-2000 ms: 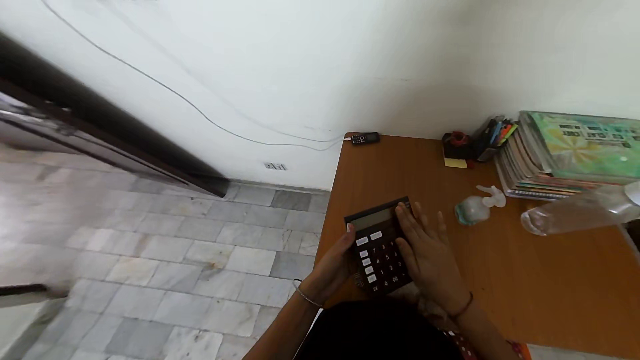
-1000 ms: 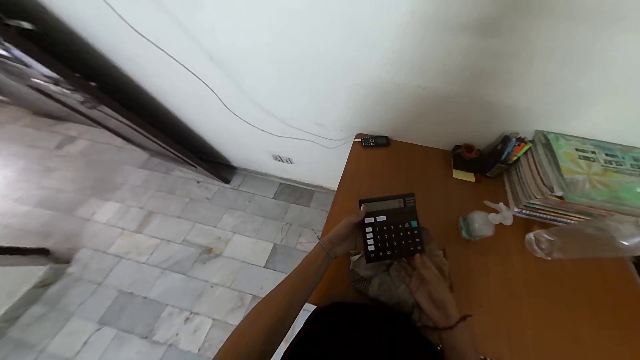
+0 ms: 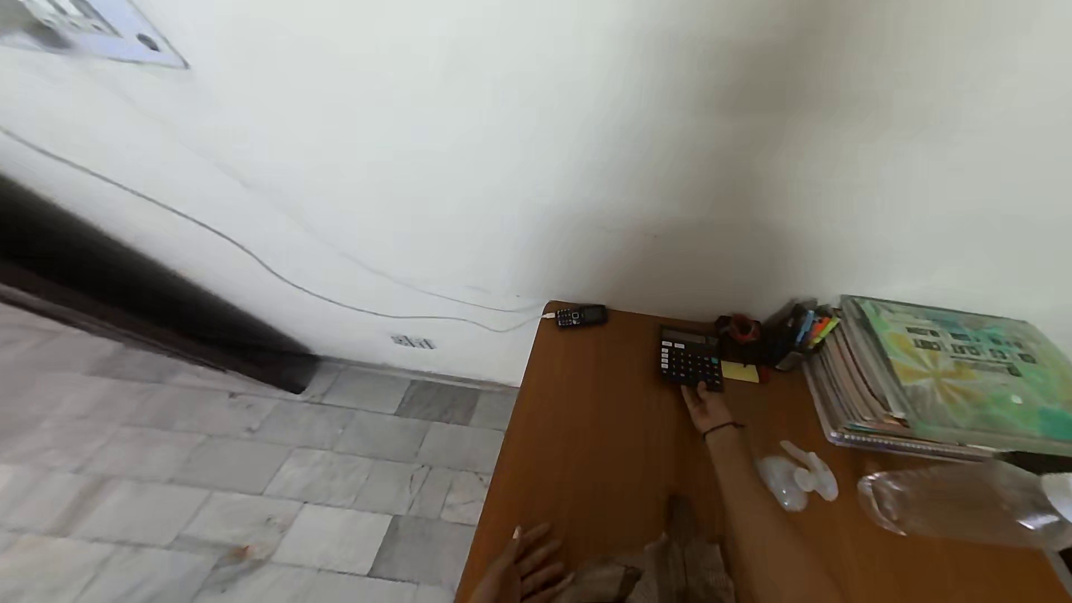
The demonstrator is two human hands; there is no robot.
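Observation:
A black calculator lies near the back edge of the wooden desk, close to the wall. The fingers of my right hand touch its lower edge; whether they grip it is unclear. My left hand rests low at the desk's front left, fingers spread and holding nothing. Beside it is a crumpled brown cloth, partly cut off by the bottom of the view. Just right of the calculator sits a yellow sticky-note pad.
A mobile phone on a cable lies at the back left corner. Rightward stand a pen holder, a stack of books, a small spray bottle and a clear plastic bottle on its side. Tiled floor lies left.
The calculator was held in front of me in my left hand; now it is at the back of the desk under my right fingertips. My left hand has let go. The view has shifted.

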